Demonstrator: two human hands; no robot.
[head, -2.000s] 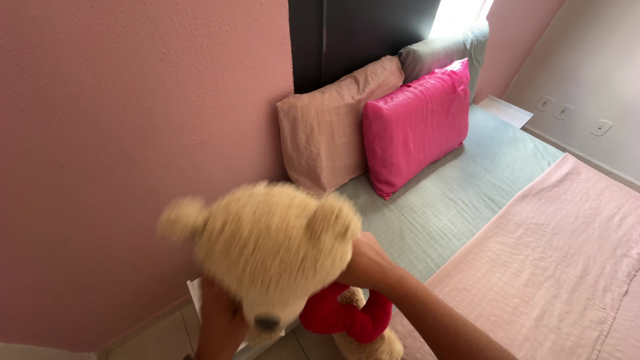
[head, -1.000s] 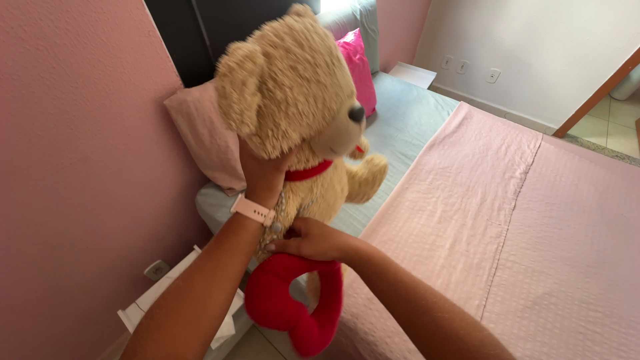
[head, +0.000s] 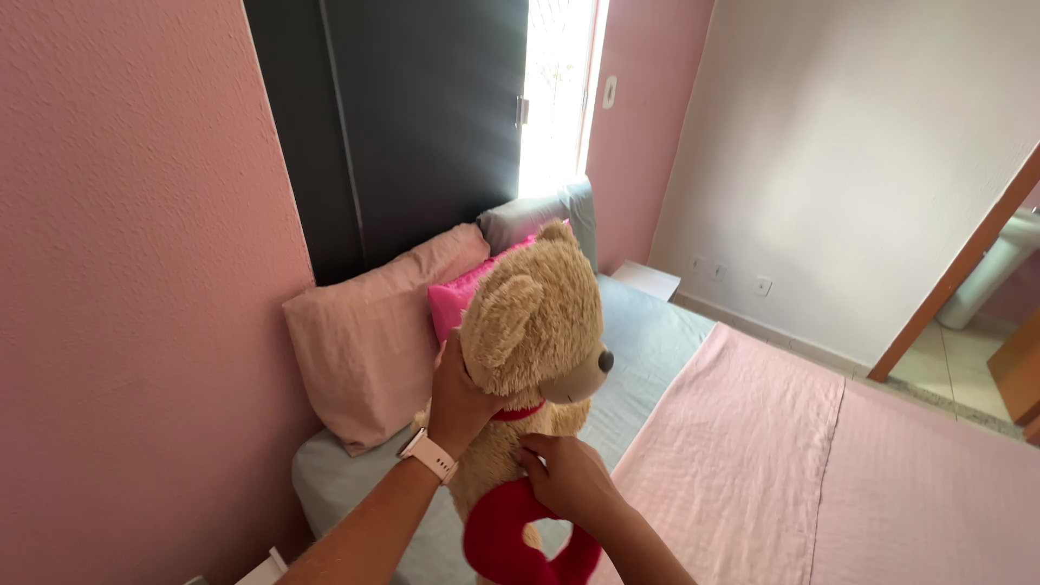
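Note:
A tan plush teddy bear (head: 544, 317) is upright over the bed, its face turned to the right. My left hand (head: 465, 394), with a pale pink watch band on the wrist, grips the bear behind the neck, by a red collar (head: 518, 413). My right hand (head: 569, 475) is at the bear's chest, its fingers closed on the fur or on something small there; which one is hidden. A red plush ring-like piece (head: 504, 532) hangs just below my right hand, in front of the bear's lower body.
A light pink pillow (head: 366, 357), a bright pink pillow (head: 448, 305) and a grey-blue pillow (head: 528, 215) lean at the dark headboard (head: 422, 114). A pink blanket (head: 731, 455) covers part of the grey-blue sheet (head: 650, 333). White bedside surfaces (head: 646, 279) flank the bed.
The bear was face down toward me at first; it has since come upright and turned to face right. My left hand has come to its neck, my right to its chest.

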